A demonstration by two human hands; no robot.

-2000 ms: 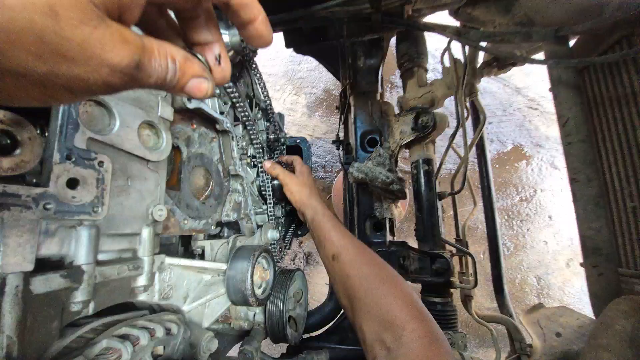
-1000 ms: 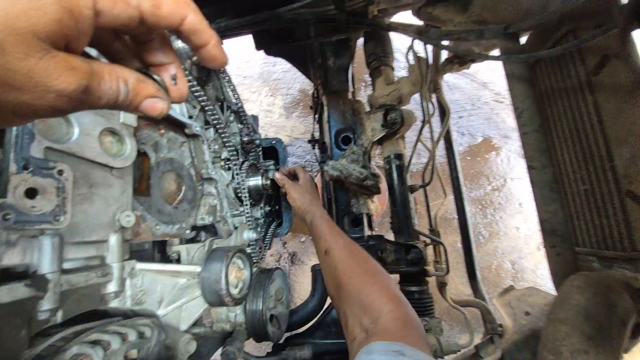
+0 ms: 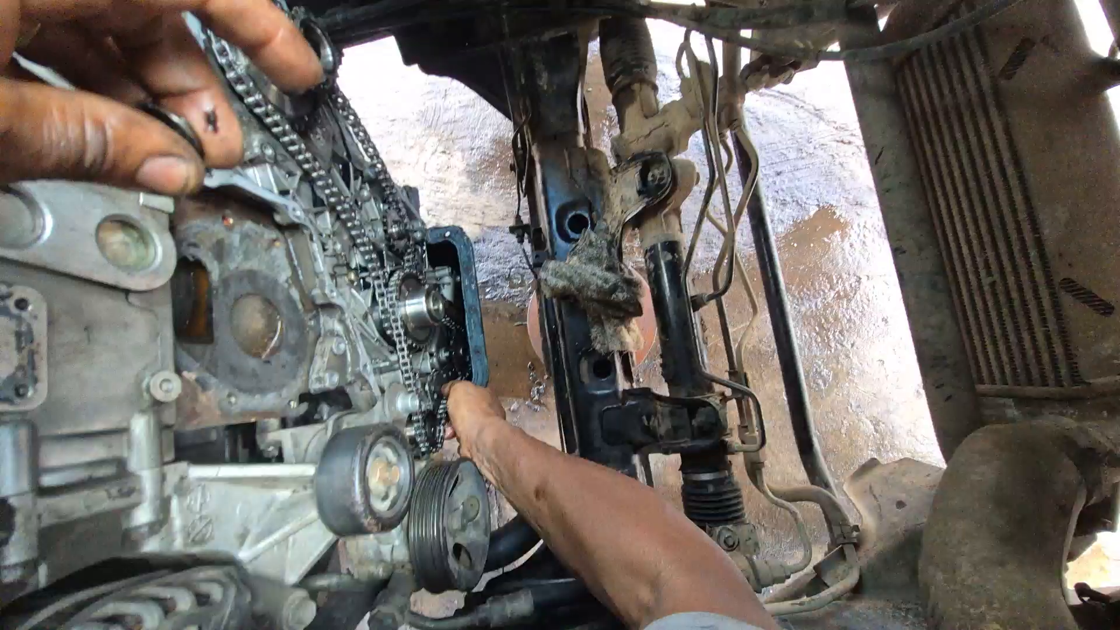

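My left hand [image 3: 114, 96] is at the upper left, with a small dark round part [image 3: 173, 127] pinched between thumb and fingers. Beside it, a timing chain [image 3: 306, 162] runs down the front of the engine from a sprocket [image 3: 317, 48]. Lower down, the chain passes a bright metal shaft end [image 3: 424, 308]. My right hand [image 3: 468, 411] reaches in from the lower right to the bottom of the chain [image 3: 424, 429]. Its fingertips are largely hidden, so its grip cannot be told. A blue-edged housing [image 3: 472, 306] stands just above this hand.
A smooth pulley [image 3: 366, 479] and a ribbed pulley [image 3: 449, 525] sit left of my right forearm. A dark crossmember [image 3: 582, 385], metal lines [image 3: 744, 324] and a finned cooler [image 3: 989, 219] lie to the right. Wet ground [image 3: 814, 262] shows between them.
My right hand has moved down from beside the shaft end to the bottom of the chain, and the shaft end shows more fully. My left hand stays at the upper left.
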